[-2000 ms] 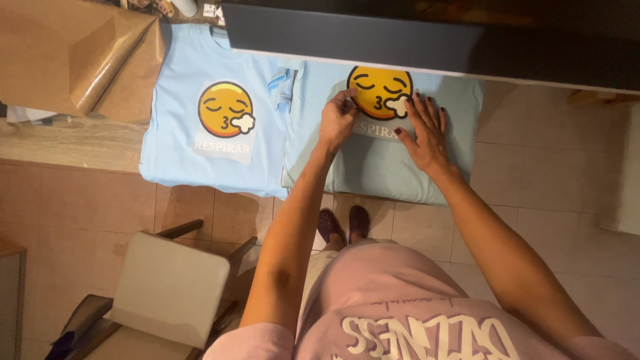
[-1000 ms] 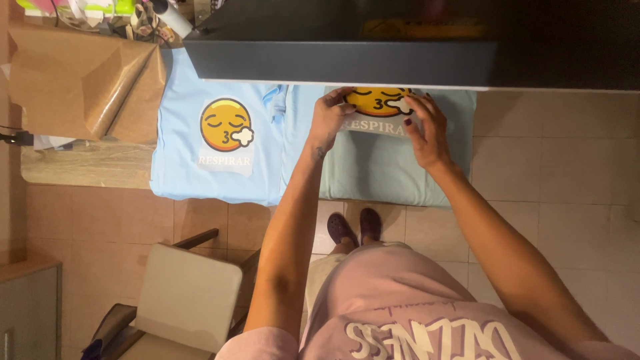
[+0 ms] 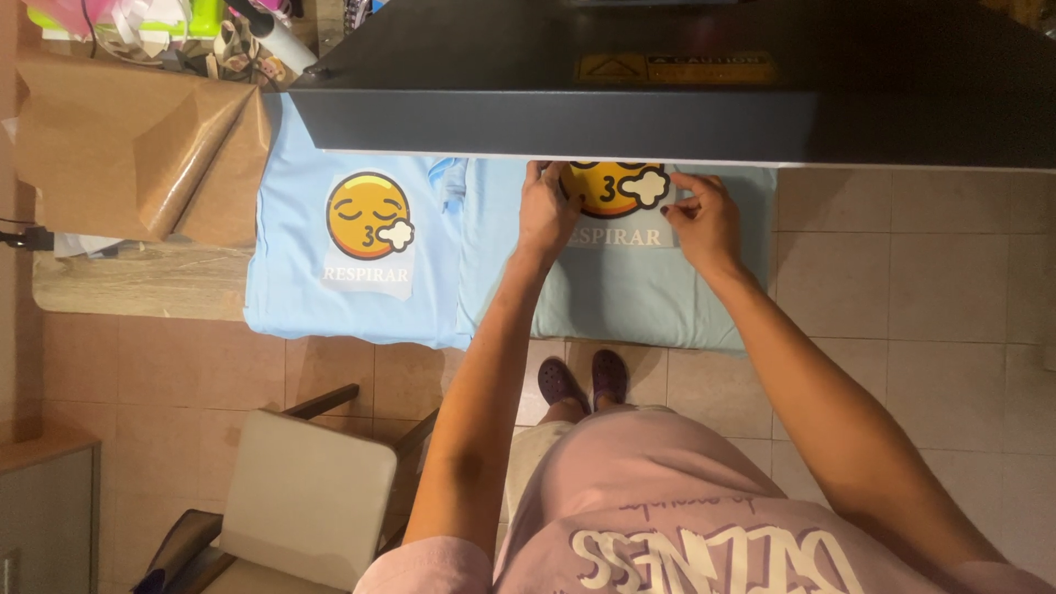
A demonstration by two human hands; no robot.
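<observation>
A grey-green T-shirt (image 3: 635,305) lies flat under the front edge of a dark heat press's upper part (image 3: 569,124). On it is a transfer film (image 3: 615,235) with a yellow blowing-face emoji and white lettering. My left hand (image 3: 549,210) rests at the film's left edge, fingertips partly hidden beneath the machine's edge. At its right edge, my right hand (image 3: 705,219) has thumb and index finger near the white puff; whether either hand pinches the film I cannot tell. To the left lies a light blue T-shirt (image 3: 289,247) with a matching transfer (image 3: 369,231).
Brown paper (image 3: 132,157) covers part of a wooden tabletop (image 3: 148,280) at the left. Behind it are cables, a white roll (image 3: 285,45) and clutter. A chair (image 3: 305,487) stands below the table, left of my feet. The dark machine overhangs the shirt from above.
My right hand has gone from lying spread over the film's right side to bent fingers at its edge. My left hand stays at the left edge. The view has shifted slightly.
</observation>
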